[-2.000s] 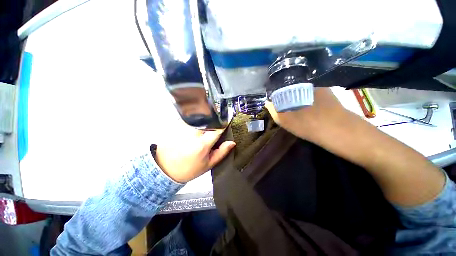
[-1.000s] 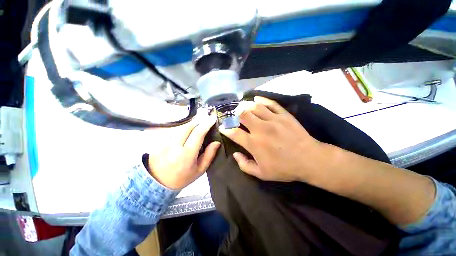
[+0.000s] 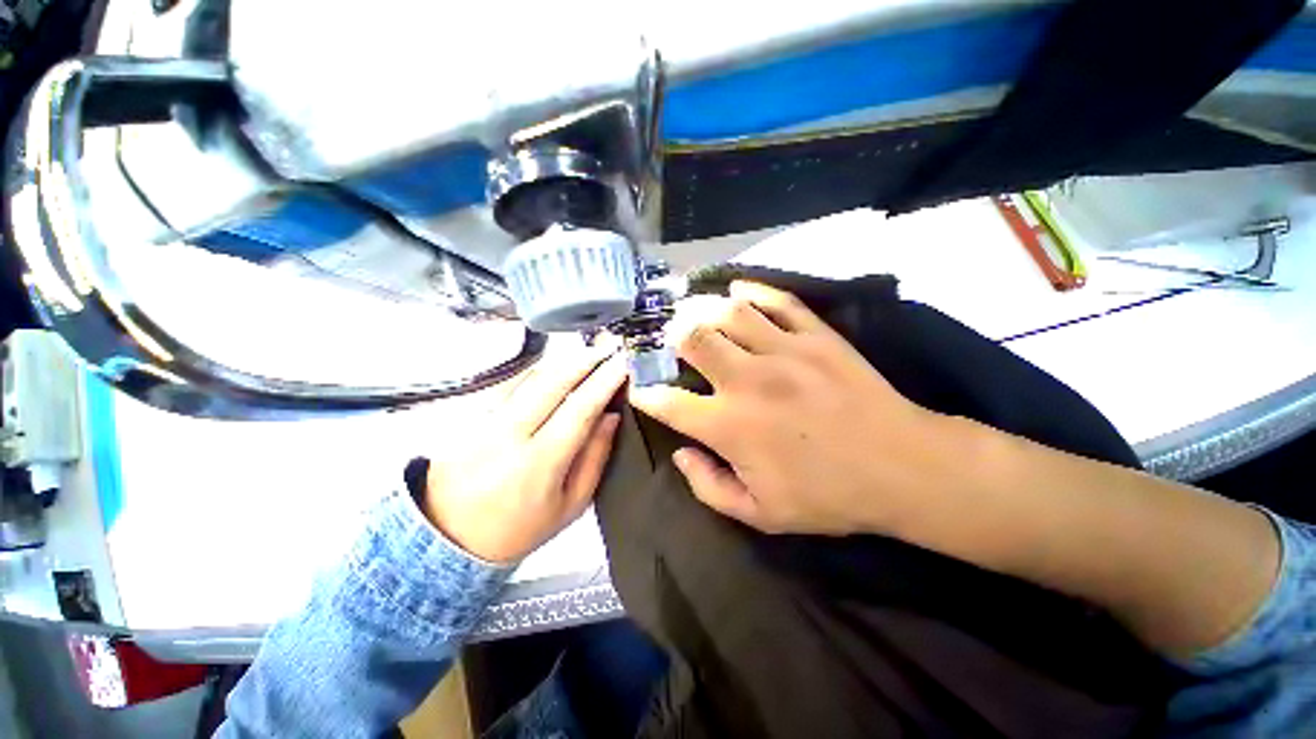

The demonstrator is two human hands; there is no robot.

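The dark brown garment body (image 3: 808, 621) lies on the table under the machine and hangs over the front edge into the lap. My left hand (image 3: 527, 455) lies at its left edge, fingertips close to the presser foot area (image 3: 652, 361). My right hand (image 3: 801, 412) lies bare on top of the cloth, fingers bent just right of the foot, pressing the cloth down. The needle point is hidden by the fingers and the machine parts. The tension dial (image 3: 570, 279) is just above my fingertips.
The white machine head with blue stripe (image 3: 852, 80) spans the top. The curved metal guard (image 3: 159, 383) is at left. A dark strip (image 3: 1111, 87) drapes over the arm. Yellow-handled snips (image 3: 1059, 243), a red-handled tool (image 3: 1028, 243) and tweezers (image 3: 1162, 272) lie at right. Ruler marks (image 3: 549, 609) run along the front edge.
Since two seconds ago, my right hand has come from behind the dial to lie on the cloth, which is now spread further right. Over the last second the hands barely move; the view has shifted slightly.
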